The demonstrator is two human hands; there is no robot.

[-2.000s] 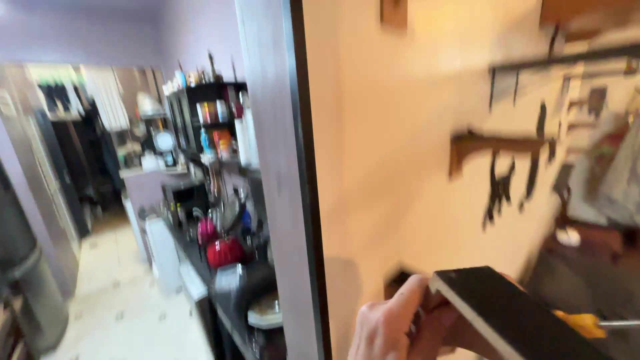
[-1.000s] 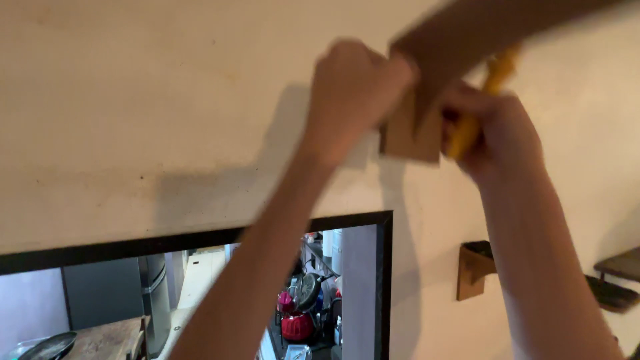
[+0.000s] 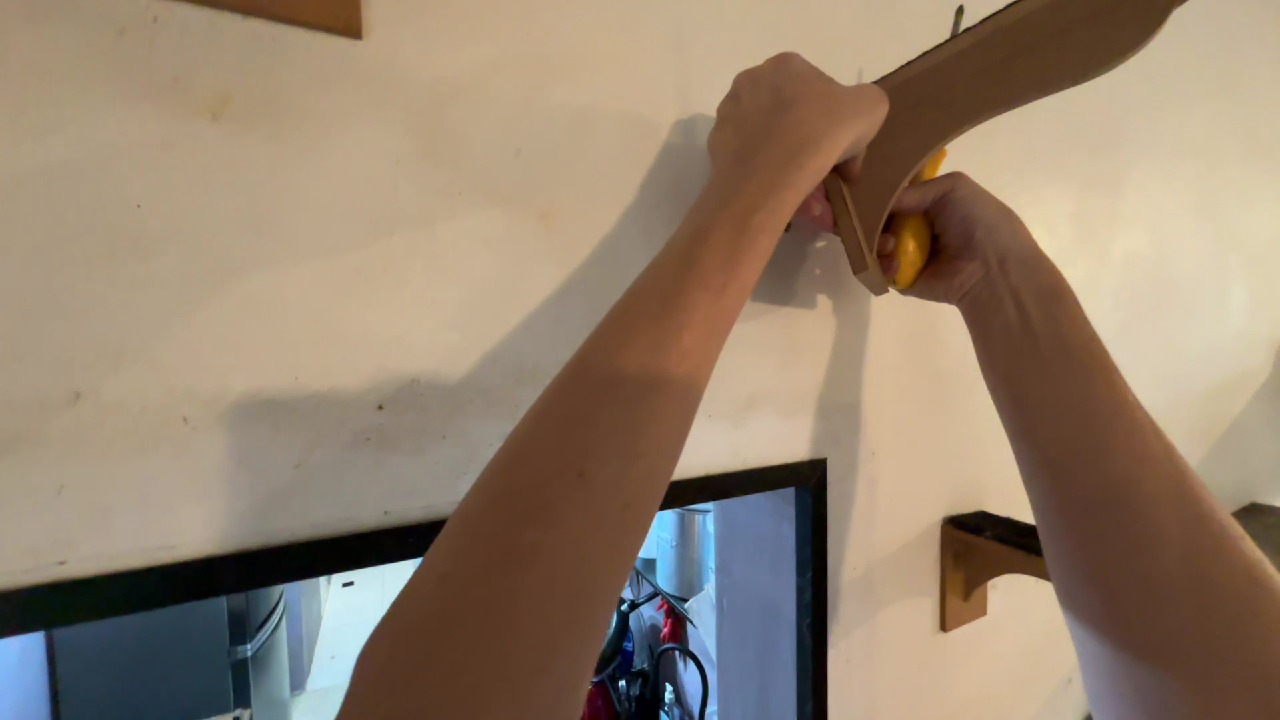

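A brown curved wooden bracket (image 3: 960,95) is held up at the wall, above the top right corner of the black-framed opening. My left hand (image 3: 795,120) grips its lower left end, with the fingers partly hidden behind it. Under the curve, my right hand (image 3: 955,235) holds a tool by its yellow handle (image 3: 912,245). A thin metal shaft (image 3: 957,20) shows above the bracket's upper edge; whether it belongs to that tool I cannot tell. The contact between bracket and wall is hidden.
The black frame (image 3: 812,590) surrounds an opening onto a room with a dark cabinet-like surface (image 3: 140,655). Lower right, another wooden bracket (image 3: 965,575) is fixed to the wall, partly behind my right forearm. A brown wooden piece (image 3: 310,12) juts in at the top left.
Two seconds ago the bracket was low, beside the opening's edge; now both hands are raised with it against the wall. Since one second ago, the hands remain around its lower end.
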